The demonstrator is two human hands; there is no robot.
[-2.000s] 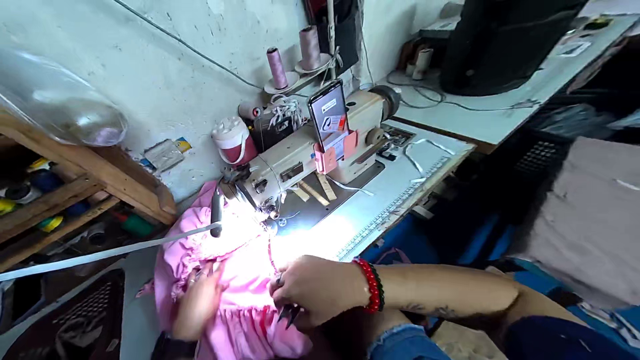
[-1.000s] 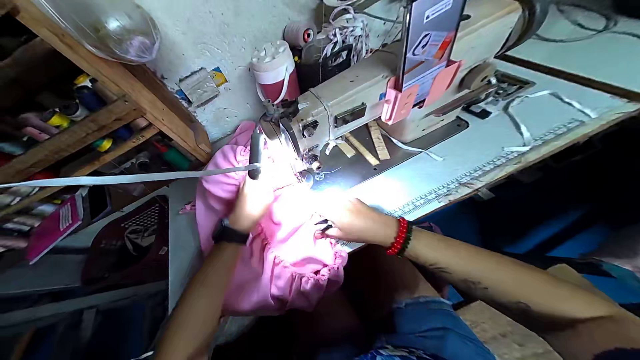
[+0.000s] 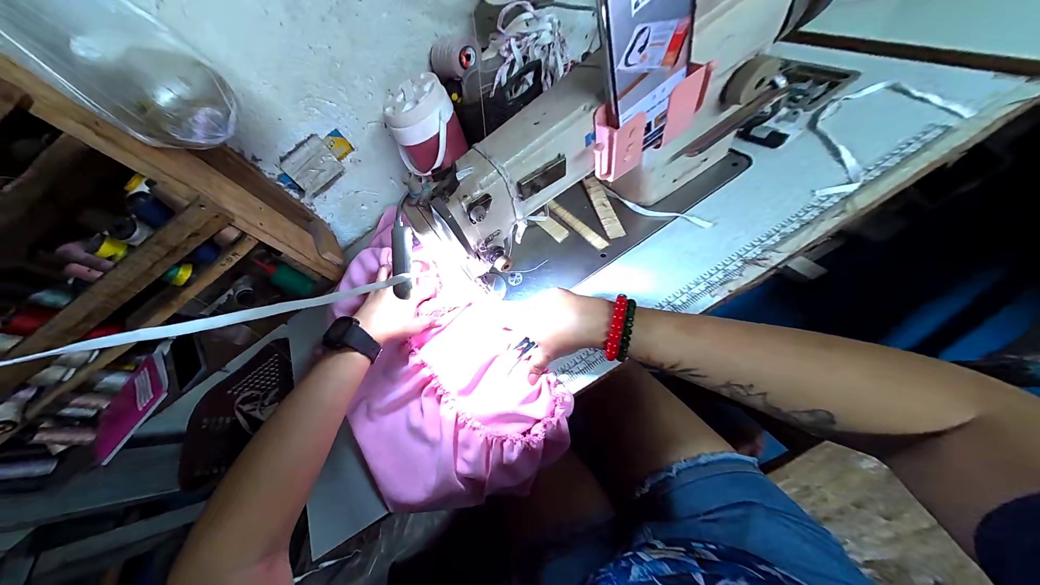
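Observation:
A pink ruffled garment (image 3: 463, 422) lies at the head of the sewing machine (image 3: 528, 162) and hangs over the table's front edge. My left hand (image 3: 394, 313), with a black watch on the wrist, rests on the cloth left of the needle area; whether its fingers grip is unclear. On the cloth's right side is my right hand (image 3: 556, 329), fingers bent onto the fabric, with a dark pointed tool (image 3: 524, 348) between them, perhaps thread snips. Glare hides the needle, the presser foot and some fingertips. A pale tape (image 3: 203, 325) runs from the left to a dark lamp (image 3: 402, 260).
A phone (image 3: 647, 61) stands in a pink holder on the machine. Behind is a red and white jug (image 3: 424, 126). A wooden rack (image 3: 154, 268) with thread spools fills the left. Loose white tape (image 3: 837, 146) lies on the table (image 3: 780, 211) at right.
Over two seconds my left hand has moved up the cloth toward the machine head. My right hand has come to lie on the cloth beside the needle area. The view has moved closer.

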